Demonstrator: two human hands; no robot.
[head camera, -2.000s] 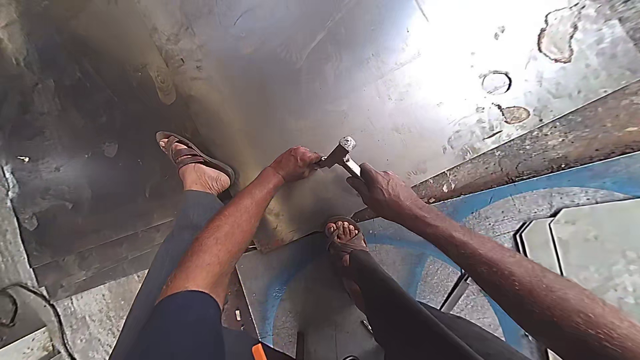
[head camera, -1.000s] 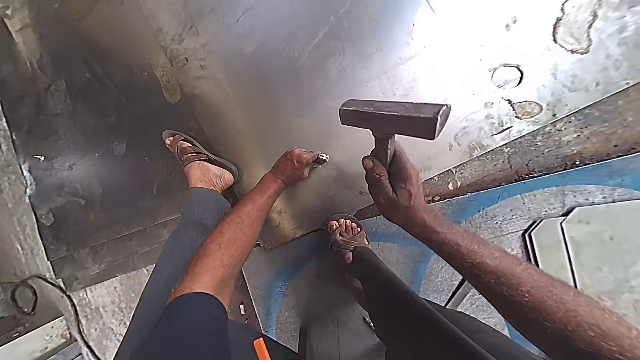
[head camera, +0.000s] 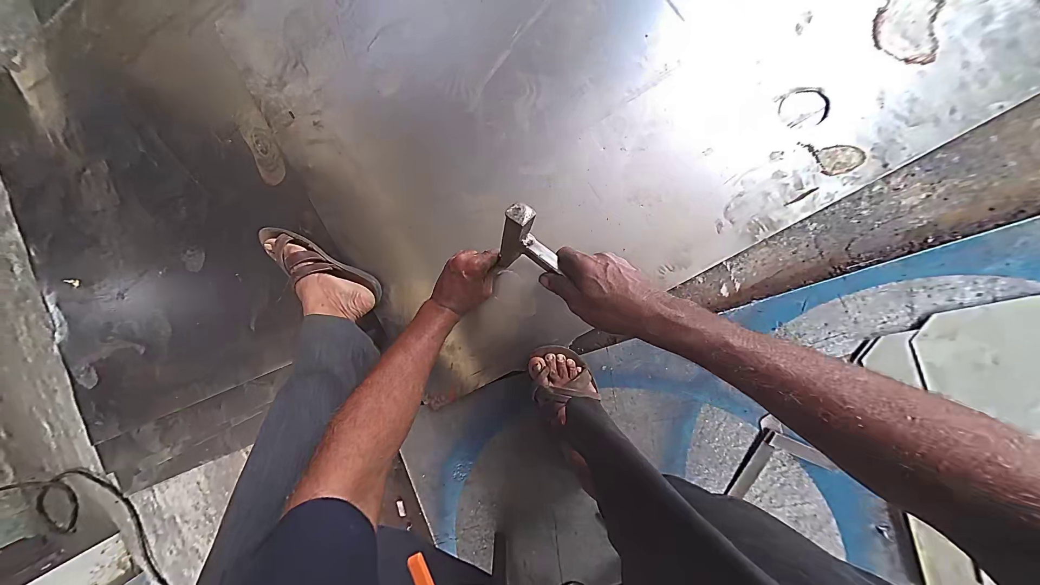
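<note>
My right hand (head camera: 609, 288) is closed round the handle of a hammer (head camera: 518, 231), its metal head lying at the middle of the view. Close to the lower end of that head, my left hand (head camera: 467, 282) is closed on a short metal tool, which the hammer and fingers largely hide now. Both hands are above a large shiny metal sheet (head camera: 455, 146). Whether the hammer touches the held tool cannot be told.
My sandalled feet stand on either side of the hands, the left one (head camera: 333, 296) on darker sheet metal. Along the right runs a rusty metal edge (head camera: 877, 203) beside a blue-painted surface (head camera: 650, 382). A dark cable (head camera: 122, 496) curls at the lower left.
The hammer, raised above my right hand one second ago, has come down to my left hand. Two seconds ago it was similarly low. My left hand has stayed near the same place.
</note>
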